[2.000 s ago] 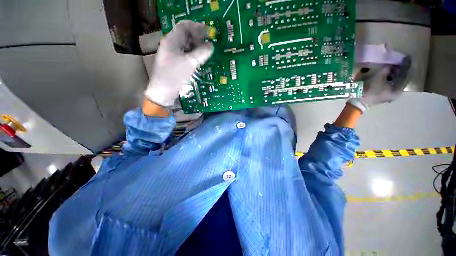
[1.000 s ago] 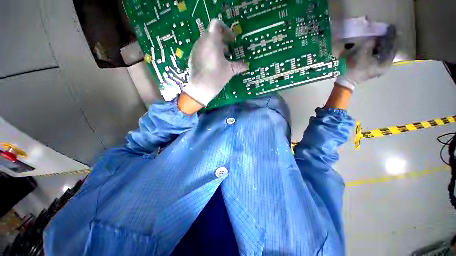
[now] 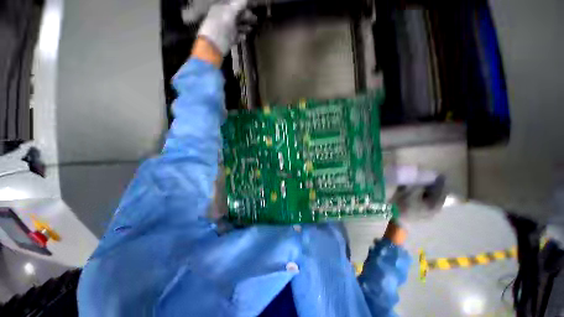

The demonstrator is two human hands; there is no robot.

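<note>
The green circuit board [image 3: 334, 162] is in front of my torso, flat pad side facing me, with small yellow masking squares [image 3: 274, 196] scattered on it. My right hand [image 3: 422, 201], in a white-grey glove, grips the board's lower right corner. A pale lilac strip [image 3: 409, 176] is also in that hand. My left hand [image 3: 224, 26], gloved and blurred, is off the board, stretched far forward at the upper left corner of a dark frame [image 3: 365, 46]. Blur hides whether its fingers hold anything.
The dark frame surrounds a grey-beige opening beyond the board. Grey machine panels [image 3: 108, 93] stand at left, with a red knob [image 3: 40, 237] lower left. Black and blue upright parts [image 3: 491, 74] are at upper right. Yellow-black floor tape [image 3: 464, 262] runs at lower right.
My left hand has left the board's surface and moved forward to the frame. The view has shifted, showing the whole board lower and the machine opening beyond. My right hand still holds board and strip.
</note>
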